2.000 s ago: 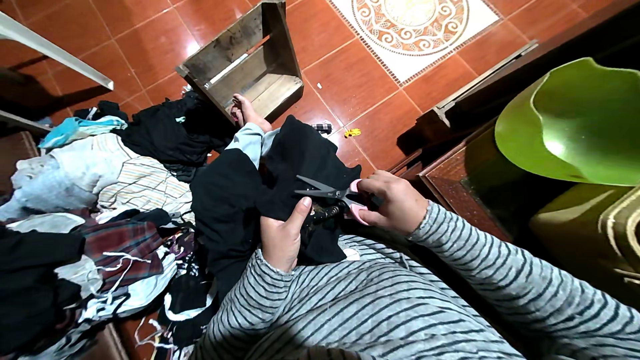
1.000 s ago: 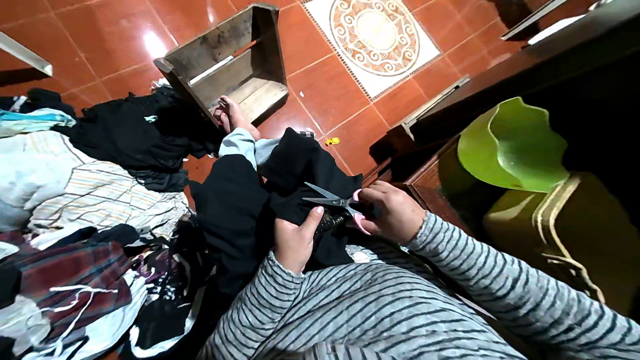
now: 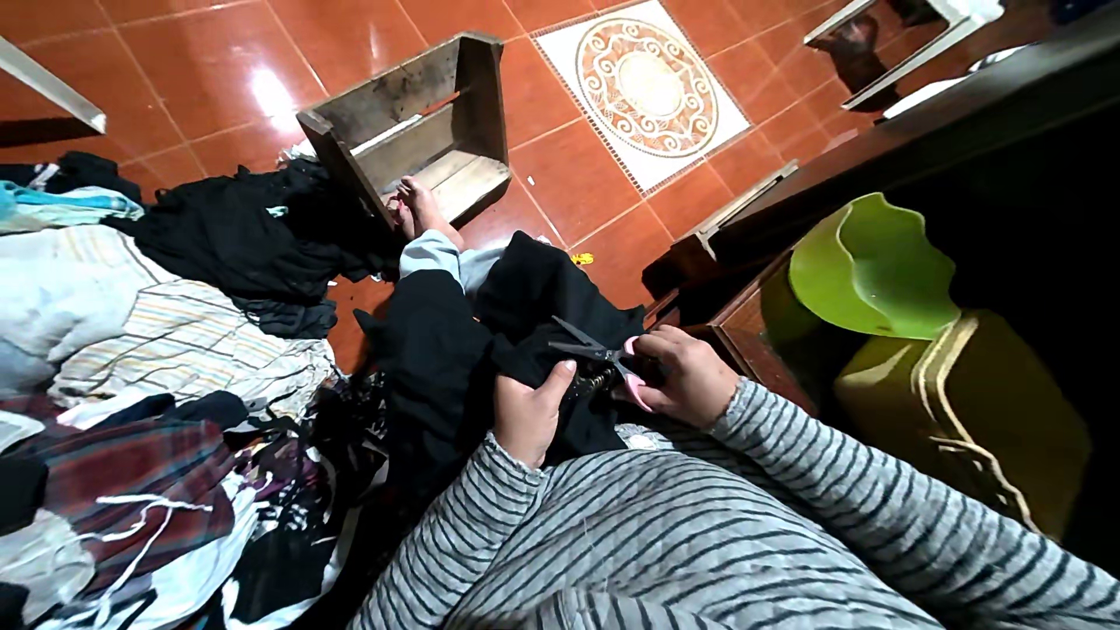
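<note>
My right hand point(image 3: 687, 374) grips a pair of scissors point(image 3: 604, 353) by pink-lined handles, and the blades stand apart, pointing left over black cloth. Black fabric point(image 3: 556, 293) lies across my lap and legs. My left hand point(image 3: 532, 407) pinches a fold of it, thumb on top, just below the blade tips. Between the two hands a dark band with a shiny, coiled or beaded look point(image 3: 595, 382) shows in part; what it is I cannot tell. My right fingers partly hide the scissor handles.
Piled clothes, among them a plaid garment point(image 3: 140, 472) and striped cloth point(image 3: 188, 337), spread on the left. My bare foot rests at a wooden crate point(image 3: 486, 105) on the tiled floor. A wavy green plastic container point(image 3: 906, 271) and a yellowish container point(image 3: 997, 411) stand at right.
The view has shifted somewhat. Both hands stay close together over the black fabric, with the scissors in the right one throughout.
</note>
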